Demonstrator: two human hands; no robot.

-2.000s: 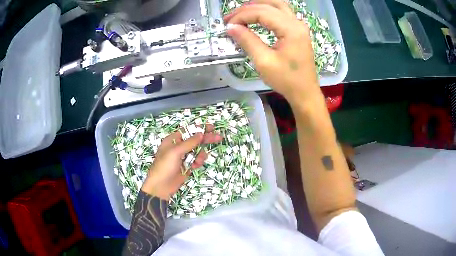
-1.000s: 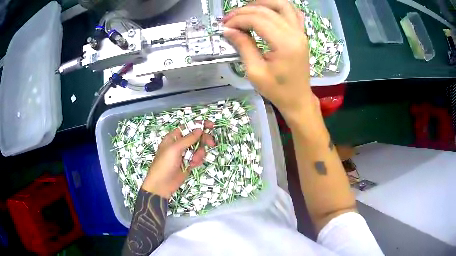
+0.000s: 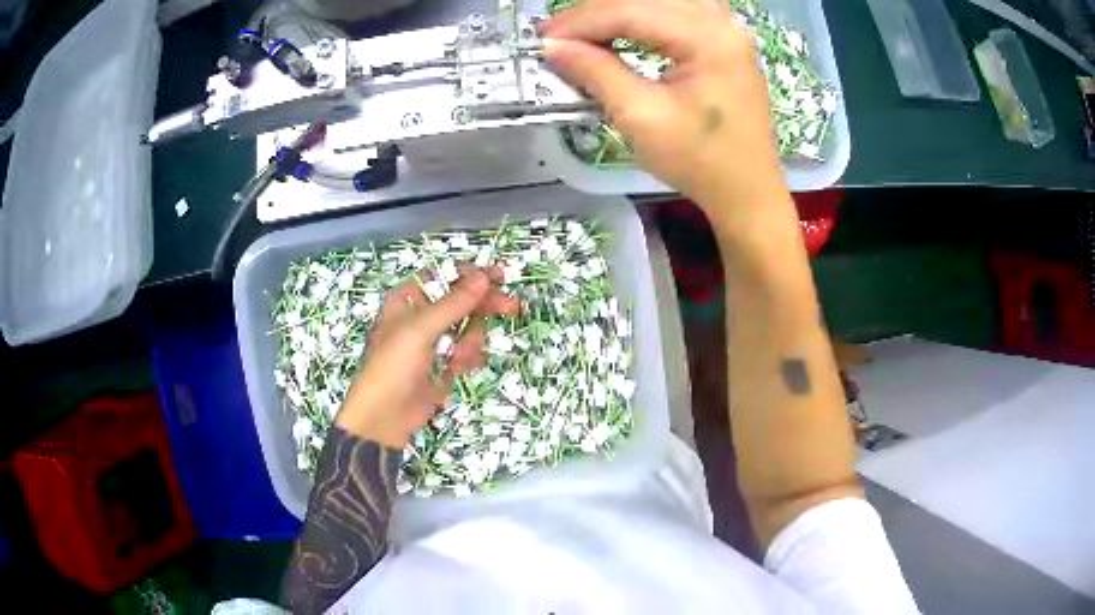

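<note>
The near parts bin [image 3: 652, 360] at my lap is full of small white-and-green wired parts [image 3: 540, 396]. My left hand [image 3: 426, 342] is over this bin, fingers curled around a few wired parts with white housings. The silver pneumatic fixture [image 3: 396, 84] stands on its pale base at the top centre. My right hand [image 3: 672, 84] is at the fixture's right end, with thumb and index fingertips close together at the work slot [image 3: 528, 54]. Whether the fingertips hold a part is too small to tell. The far parts bin [image 3: 837, 132] lies partly behind my right hand.
A large translucent tub or lid [image 3: 78, 180] is at the far left. Dark hose [image 3: 234, 216] curves down beside the fixture. Small clear trays [image 3: 925, 54] are at the upper right. Red crate [image 3: 102, 493] and blue crate [image 3: 222, 421] are below the bench. A metal bowl is partly visible behind the machine.
The bench, fixture and bins appear slightly higher in the view. My left hand stays over the near bin with parts in its fingers. My right hand remains at the slot, its wrist slightly further right.
</note>
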